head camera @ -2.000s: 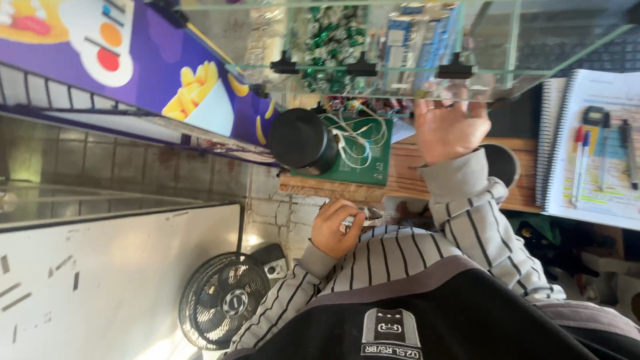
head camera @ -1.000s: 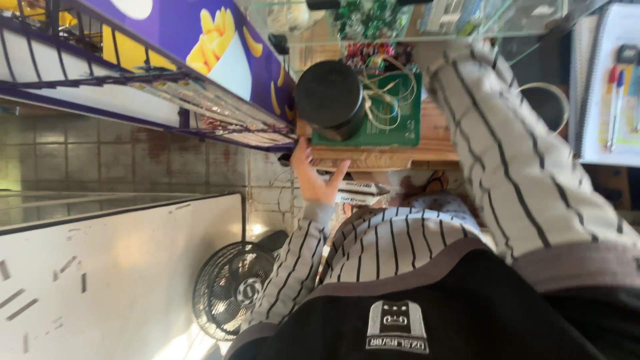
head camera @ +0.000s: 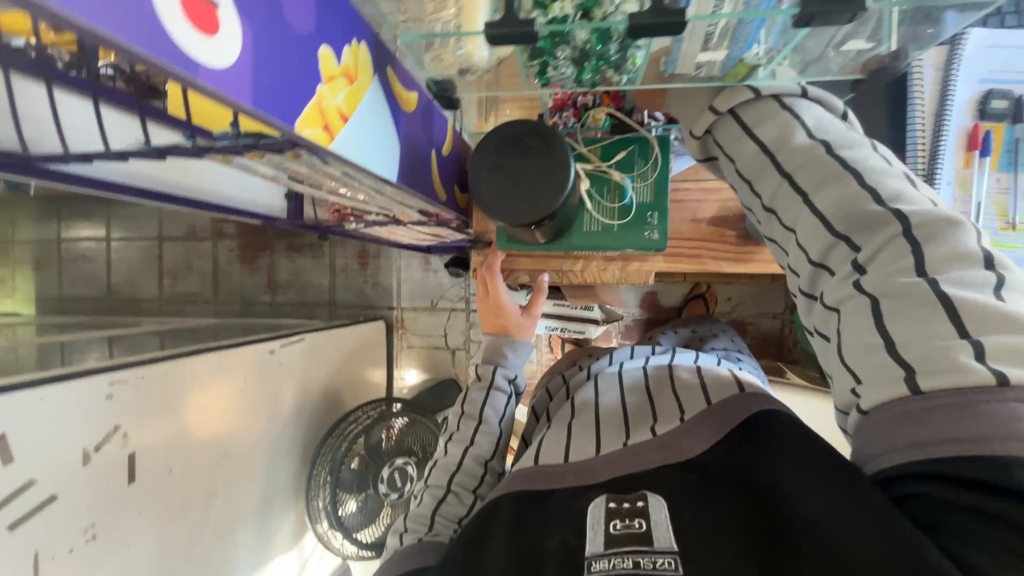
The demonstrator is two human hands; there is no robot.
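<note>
My left hand (head camera: 512, 308) reaches to the front edge of the wooden counter (head camera: 720, 220), its thumb and fingers apart. Black-and-white printed packets (head camera: 580, 316) are just beside and below it. A round black-lidded container (head camera: 524, 180) stands on a green box or book (head camera: 640, 196), and a coiled white cable (head camera: 608, 172) lies over the same green surface. My right arm, in a striped sleeve (head camera: 840, 232), stretches up to the glass display case (head camera: 720, 84); the right hand cannot be made out there. Behind the glass are green shiny wrapped sweets (head camera: 588, 40).
A purple snack rack (head camera: 272, 72) with wire shelves borders the counter on the left. Black clips (head camera: 656, 22) hold the glass panes. At right lies a spiral notebook (head camera: 968, 104) with pens. A black fan (head camera: 376, 480) stands low beside a white panel (head camera: 200, 448).
My left hand has moved up to the counter edge and its fingers have spread. My right hand, visible at the glass case two seconds ago, is now out of sight, with its sleeve stretched farther forward.
</note>
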